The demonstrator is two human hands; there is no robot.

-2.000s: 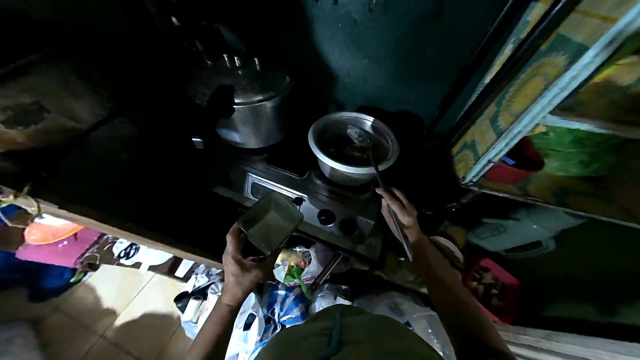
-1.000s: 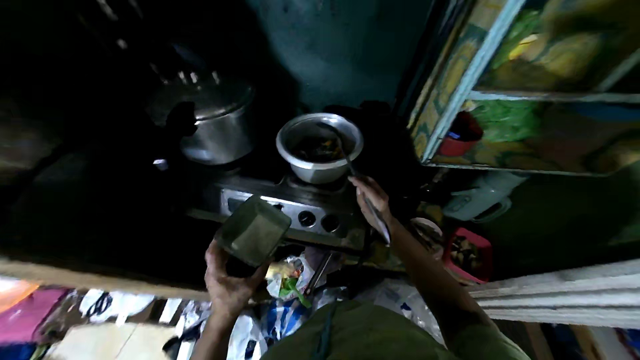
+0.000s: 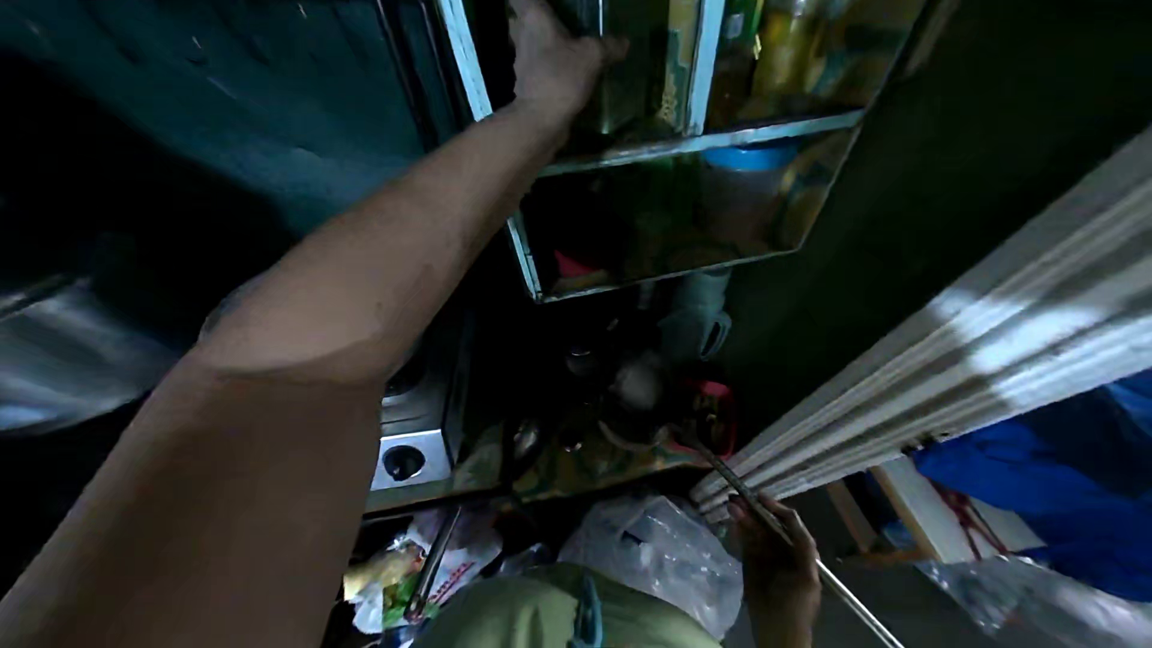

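Note:
My left hand (image 3: 558,63) reaches up into the top shelf of a glass-sided cabinet (image 3: 630,155), its thumb across a greenish, see-through box-shaped container (image 3: 621,99). Its other fingers are partly hidden, so its grip cannot be told. Low at the right, my right hand (image 3: 778,540) is closed around the thin metal handle of a long spoon or ladle (image 3: 841,589). That handle slants up and left towards a dim round metal thing (image 3: 639,387) beside a pink-red basket (image 3: 720,418). The stove's corner with a black knob (image 3: 403,462) shows beside my left forearm.
A blue-lidded tub (image 3: 751,157) stands on the cabinet's lower shelf. Beneath the cabinet is a pale plastic jug (image 3: 702,310). Plastic bags (image 3: 652,553) lie in front of my body. A ridged pale ledge (image 3: 990,333) runs along the right. At far left, a metal pot (image 3: 72,351) is partly visible.
My left hand has gone from in front of the stove up into the cabinet. The spoon or ladle in my right hand has left the metal bowl. The view has swung right.

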